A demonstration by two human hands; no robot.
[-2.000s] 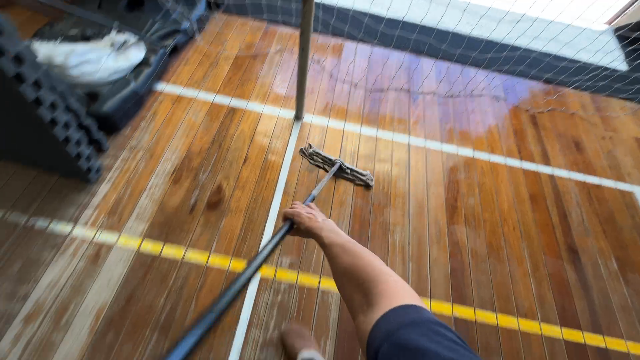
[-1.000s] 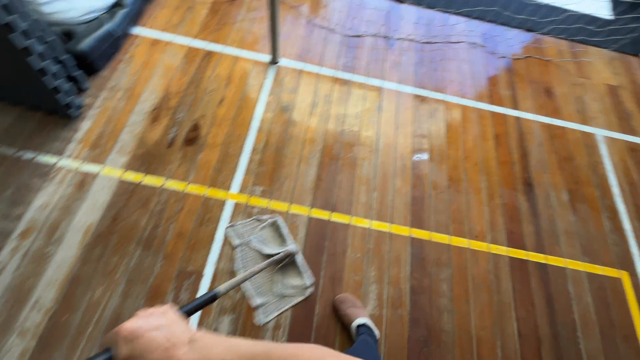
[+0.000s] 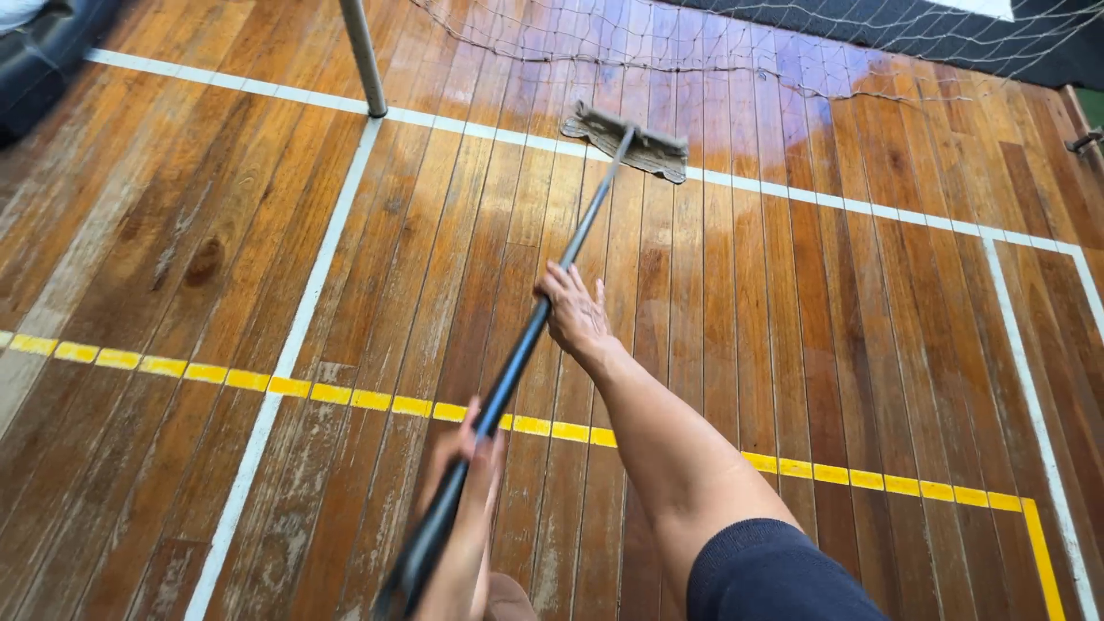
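A long pole runs from the bottom of the view up to a grey cloth draped over its crosswise head, which lies on the wooden floor across a white line. My right hand grips the pole around its middle, arm stretched forward. Lower down, blurred, my left hand is at the dark part of the pole; its fingers point up along both sides of the shaft, and how firmly they close cannot be made out.
A metal post stands on the white line at upper left. A net hangs along the top, its lower edge over the floor. A dark, blurred object is at top left. A yellow line crosses the boards.
The cloth-covered head, near the yellow line one second ago, is now farther forward at the white line, right of the post. Both hands now show at the pole; only one showed in the earlier frames.
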